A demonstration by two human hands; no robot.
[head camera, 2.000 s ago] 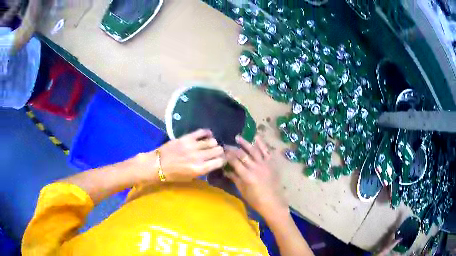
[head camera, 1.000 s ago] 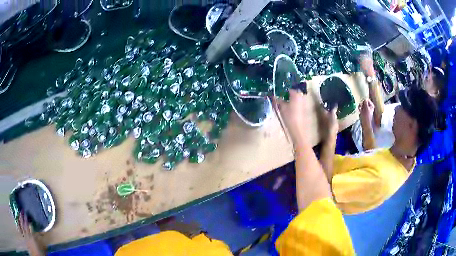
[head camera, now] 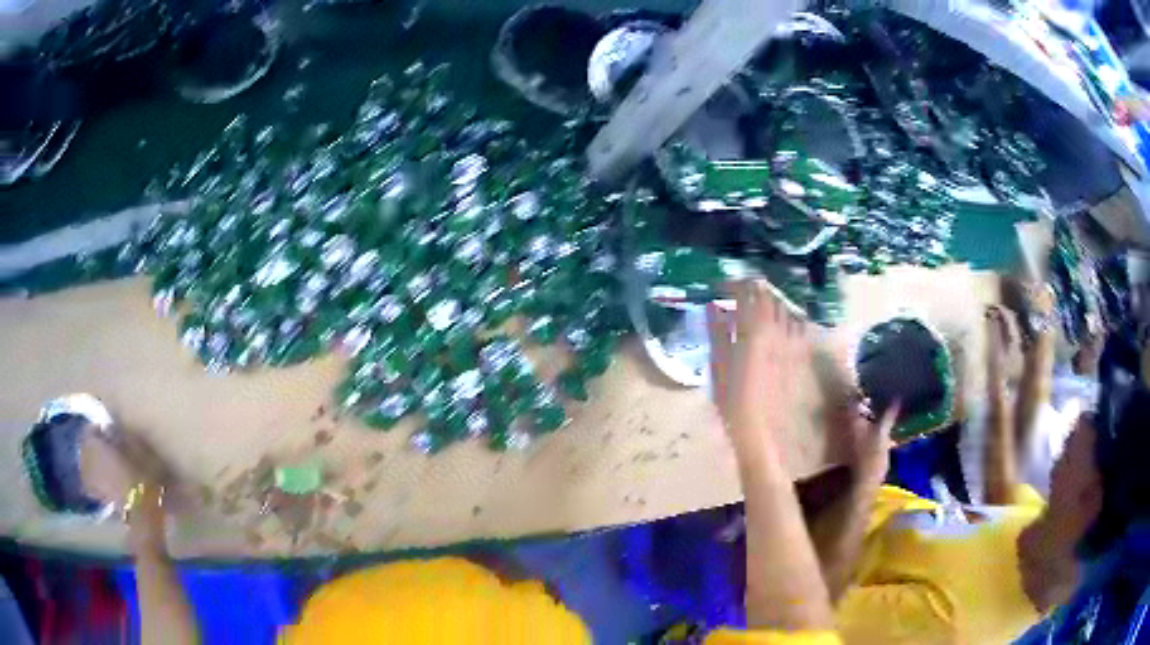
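A green slipper-like piece with a white rim and dark middle (head camera: 57, 460) lies on the tan cardboard at the far left. My left hand (head camera: 116, 469), blurred, with a bracelet at the wrist, is over its right side and holds it. My right hand (head camera: 760, 347) is stretched far to the right, at the front edge of the stacked slipper-like pieces (head camera: 681, 340). It is blurred, and its grip is unclear. A small bright-green tub (head camera: 299, 478) stands among brown spots between my hands.
A big loose pile of small green-and-white patches (head camera: 404, 265) spreads behind the cardboard (head camera: 605, 466). A grey metal bar (head camera: 687, 88) slants above the stack. At the right, close to my right arm, a person in yellow (head camera: 933, 567) has a hand at another slipper-like piece (head camera: 904, 374).
The view has swung right from the slipper-like piece that both hands were on. My hands are now wide apart. Since one second ago, my left hand lies further over the left piece.
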